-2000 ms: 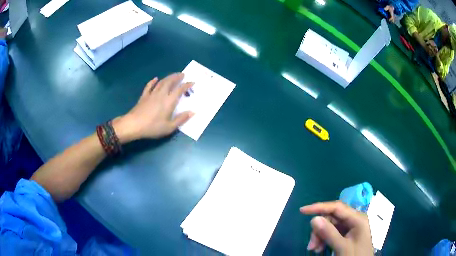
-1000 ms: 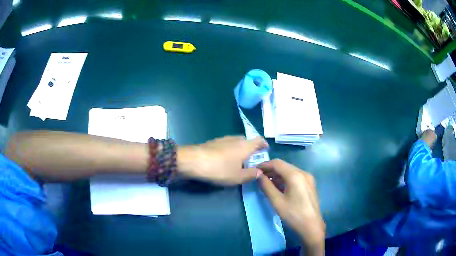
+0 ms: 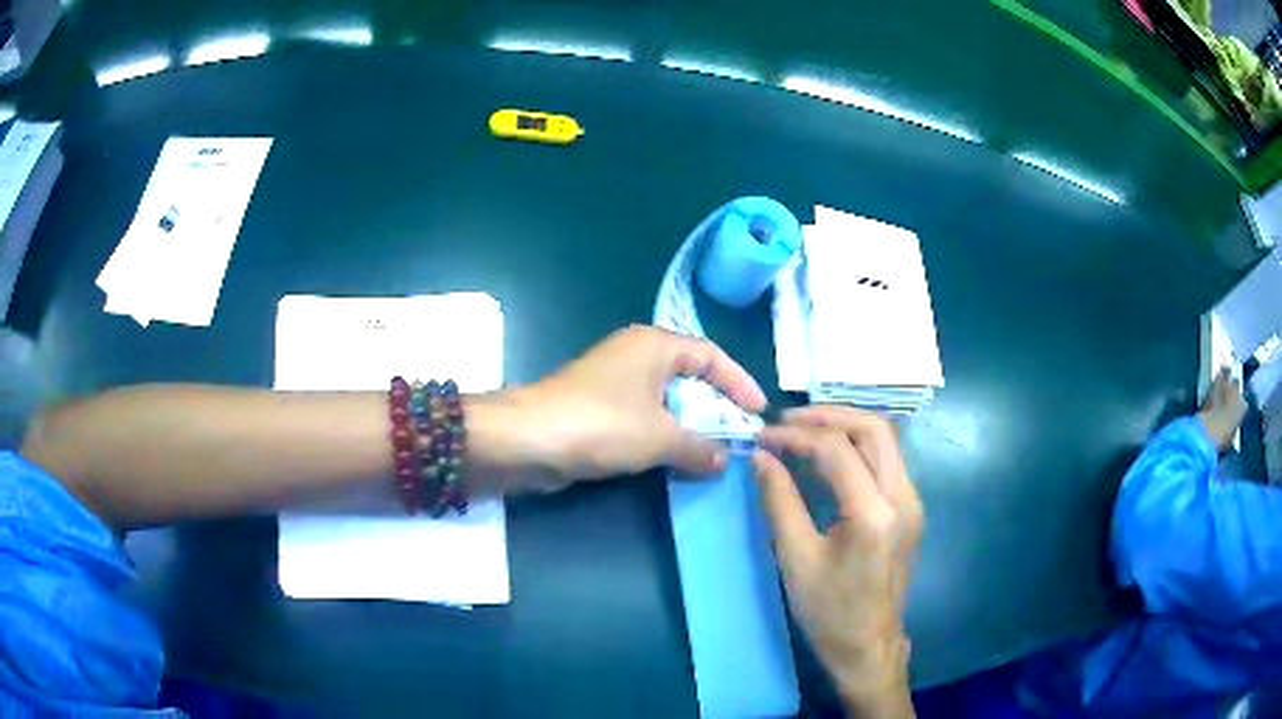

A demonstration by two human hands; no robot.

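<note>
A light blue label roll point(image 3: 749, 250) stands on the bench, and its backing ribbon point(image 3: 734, 590) runs down to the near edge. My left hand point(image 3: 626, 407) pinches the ribbon between thumb and fingers where printed labels point(image 3: 714, 410) show, and lifts it slightly. My right hand point(image 3: 846, 527) is at the ribbon's right side, its thumb and fingertips close together at the label's edge. Whether a label is between them is hidden. A pile of white card sleeves point(image 3: 391, 555) lies under my left forearm. A stack of smaller white insert cards point(image 3: 875, 302) is right of the roll.
A yellow finger-sized device point(image 3: 536, 127) lies at the far side. A few labelled sleeves point(image 3: 190, 232) lie at left, and another white stack point(image 3: 20, 197) is at the far left edge. A person in a blue sleeve point(image 3: 1195, 520) handles white pieces at right.
From two seconds ago, my left hand left the sleeve at left and came to the ribbon. Since one second ago, the ribbon is raised and curved at my left fingers, and my right hand stays beside it.
</note>
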